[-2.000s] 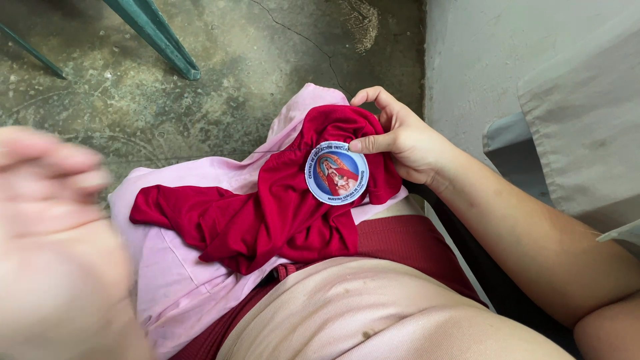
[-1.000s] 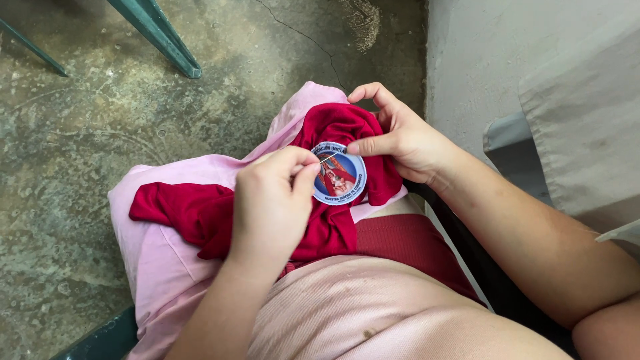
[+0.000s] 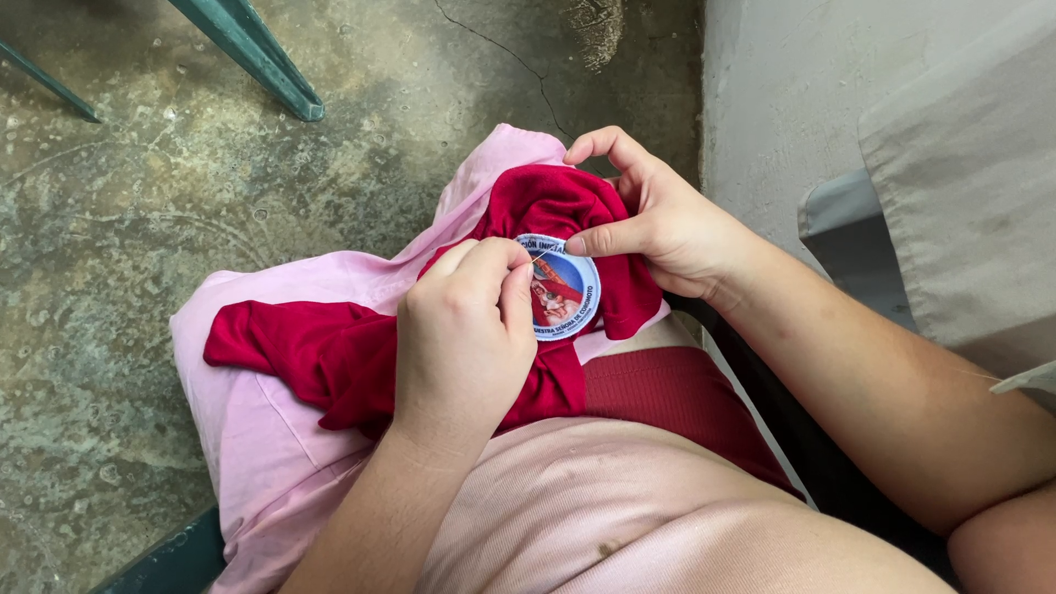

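A red garment (image 3: 330, 355) lies bunched over pink cloth (image 3: 285, 285) on my lap. On the red fabric is a round embroidered patch (image 3: 587, 285) with a pale blue rim, a figure and lettering. My left hand (image 3: 474, 330) pinches a thin sewing needle (image 3: 540, 256) between thumb and forefinger, over the upper left of the patch, and covers part of its left side. My right hand (image 3: 652, 223) grips the red fabric, its thumb on the patch's upper right edge and its fingers behind the cloth. Whether the needle's tip is in the cloth I cannot tell.
Green plastic furniture legs (image 3: 256, 62) stand on the cracked concrete floor (image 3: 124, 206) at the upper left. A green edge (image 3: 177, 557) shows at the lower left. To the right are a pale wall (image 3: 775, 107), a hanging beige cloth (image 3: 973, 181) and a grey object (image 3: 854, 239).
My left hand was raised and blurred at the far left two seconds back; it has come in to the patch. My right hand has stayed in place on the red garment.
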